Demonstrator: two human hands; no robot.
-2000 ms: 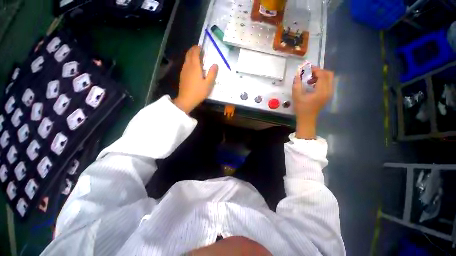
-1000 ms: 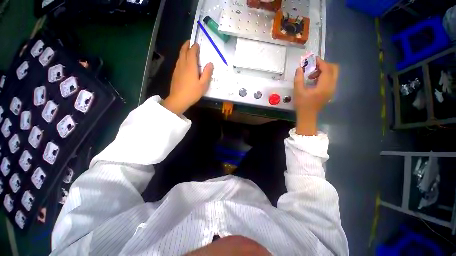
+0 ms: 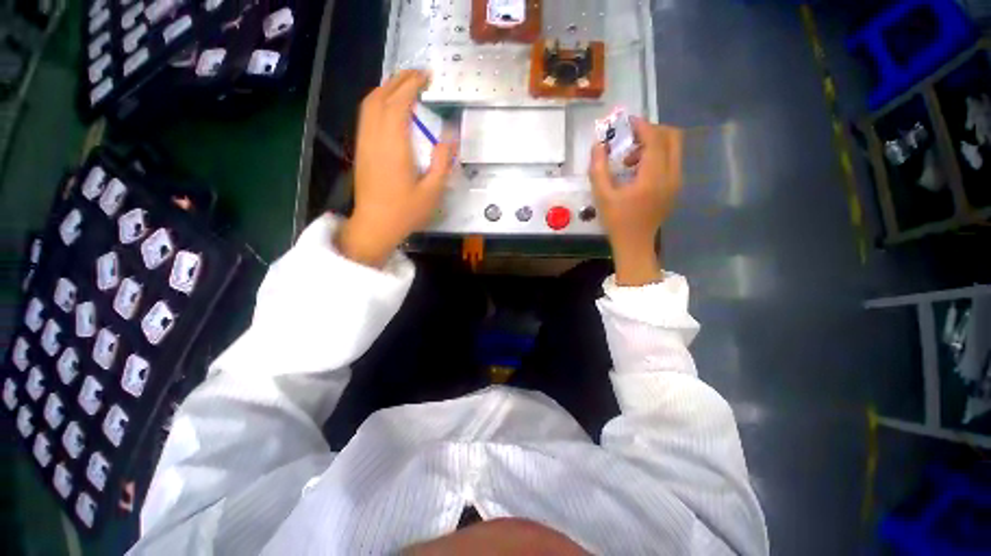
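My right hand (image 3: 636,185) holds a white housing (image 3: 617,135) between thumb and fingers, over the right front of the white press machine base (image 3: 467,197). My left hand (image 3: 393,163) is at the base's left side, fingers apart, with nothing seen in it; it partly covers a blue stick (image 3: 425,128). Another white housing (image 3: 504,12) sits in the orange-brown nest fixture (image 3: 499,29) at the top edge. The second orange-brown fixture (image 3: 568,71) has black and metal parts on top. A white block (image 3: 514,135) lies in front of the fixtures.
A red button (image 3: 557,218) and small round buttons are on the front panel. A black parts tray (image 3: 162,326) with rows of white housings is at left, more black trays (image 3: 185,81) at upper left. A blue stool (image 3: 911,41) and metal racks (image 3: 921,174) stand at right.
The view has shifted, so the base sits further left. My left hand has moved forward and now covers part of the blue stick. A housing now shows in the nest fixture. My right hand still holds its housing.
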